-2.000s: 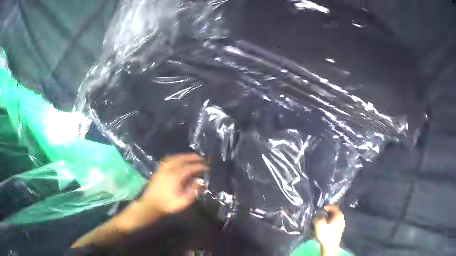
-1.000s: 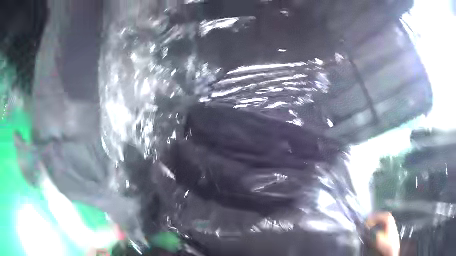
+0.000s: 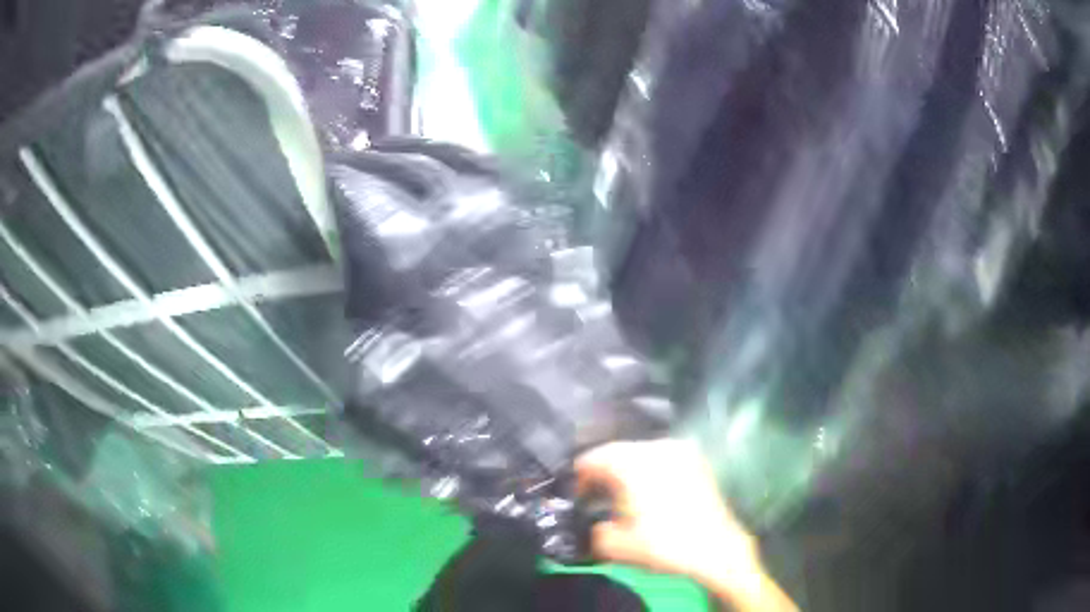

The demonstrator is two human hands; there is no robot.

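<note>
A dark poly-bagged garment (image 3: 454,311), blurred and shiny, hangs across the middle of the view from upper left to lower centre. My right hand (image 3: 651,508) is low, right of centre, its fingers closed on the lower end of the bagged garment. The fingertips are partly hidden by the film. My left hand is not in view.
A pale-barred cart frame (image 3: 179,305) with dark lining stands on the left, beside the garment. Dark bagged garments (image 3: 813,179) fill the right side. Green floor (image 3: 287,526) shows below. Crinkled clear film (image 3: 144,490) lies at lower left.
The view has swung from the dark lining to the cart's outside and the green floor. The garment now hangs beside the cart frame. My left hand, seen two seconds ago, is out of view.
</note>
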